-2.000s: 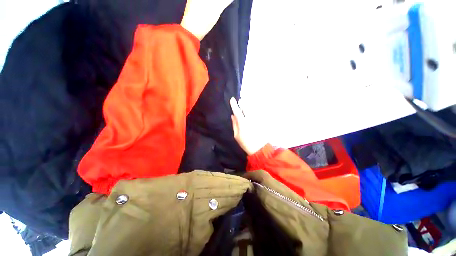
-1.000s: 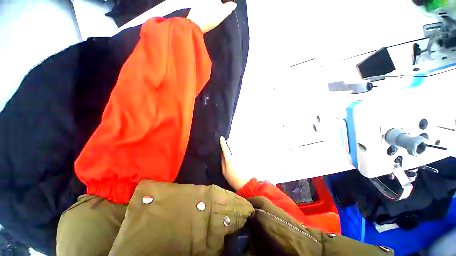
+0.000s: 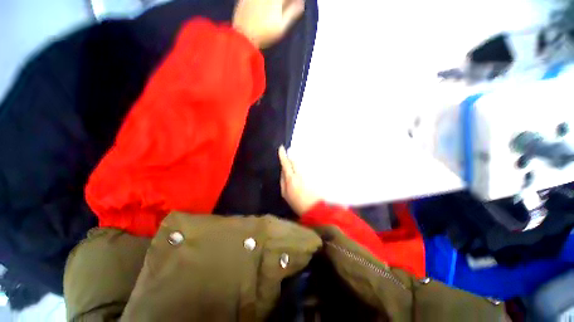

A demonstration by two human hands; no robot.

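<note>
A large dark garment panel [image 3: 267, 132] lies over the left side and the wearer's lap, its right edge running along the white table [image 3: 365, 144]. My left hand [image 3: 267, 20] is at the top, cut off slightly by the frame, with its fingers curled on the cloth near that edge. My right hand [image 3: 296, 187] is lower down at the same edge, beside the table's corner; its fingers point up along the cloth, and whether they grip it is hidden. The picture is blurred.
The white sewing machine head with a blue stripe [image 3: 469, 141] stands at the right. Below the table are a red stool [image 3: 408, 242], dark cloth [image 3: 503, 233] and a blue crate or cloth [image 3: 469, 267]. A pale surface is at the upper left.
The view has shifted, so the machine now sits farther right than one second ago. My left hand's fingers look more curled on the cloth; both hands remain along the panel's edge.
</note>
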